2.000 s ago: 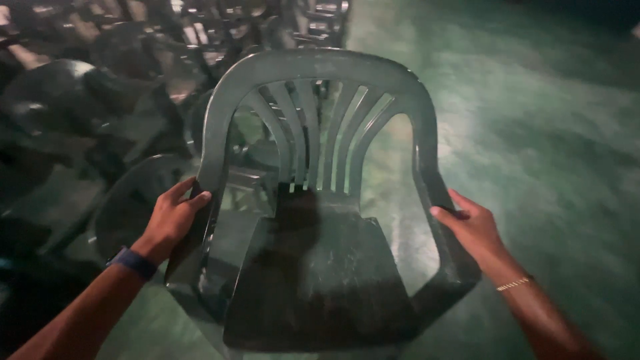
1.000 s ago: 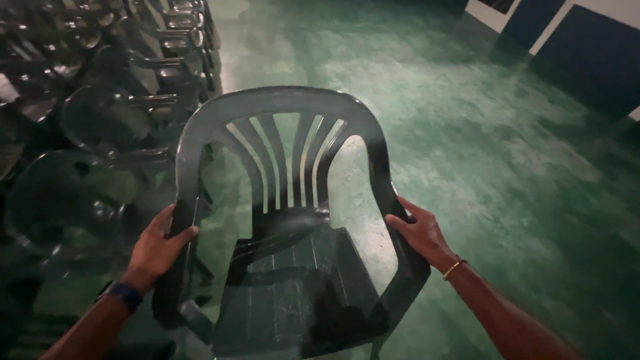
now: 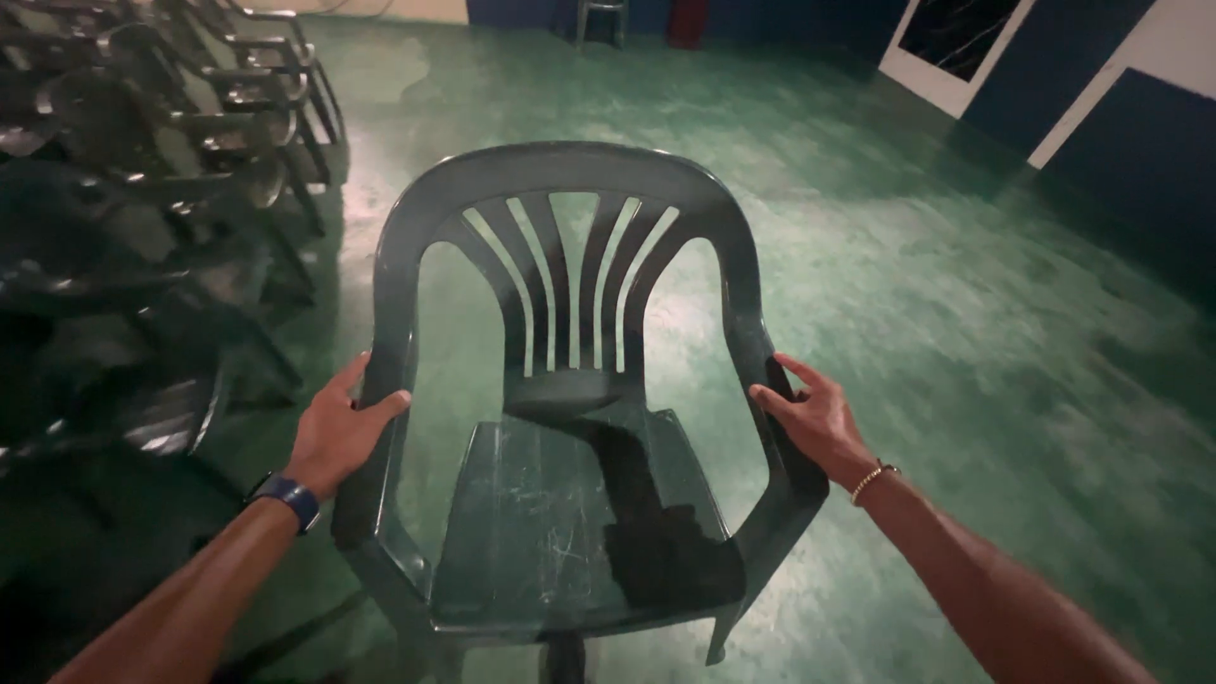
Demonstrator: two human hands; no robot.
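A dark green plastic armchair with a slatted back faces me, its scratched seat partly in shadow. My left hand grips its armrest on the left side, thumb on top; a dark blue watch band is on that wrist. On the right side my right hand holds the other armrest, thumb inside and fingers around the outer edge, with a thin bracelet on the wrist. The fingertips under both armrests are partly hidden. Whether the chair's legs touch the floor cannot be told.
Rows of similar dark plastic chairs stand close on the left. Green floor stretches ahead and to the right. Beyond it are a dark blue and white wall, another chair and a red object at the far wall.
The view has swung far to the right, away from the rows of chairs. Both hands have kept their hold on the armchair, which has turned along with the view.
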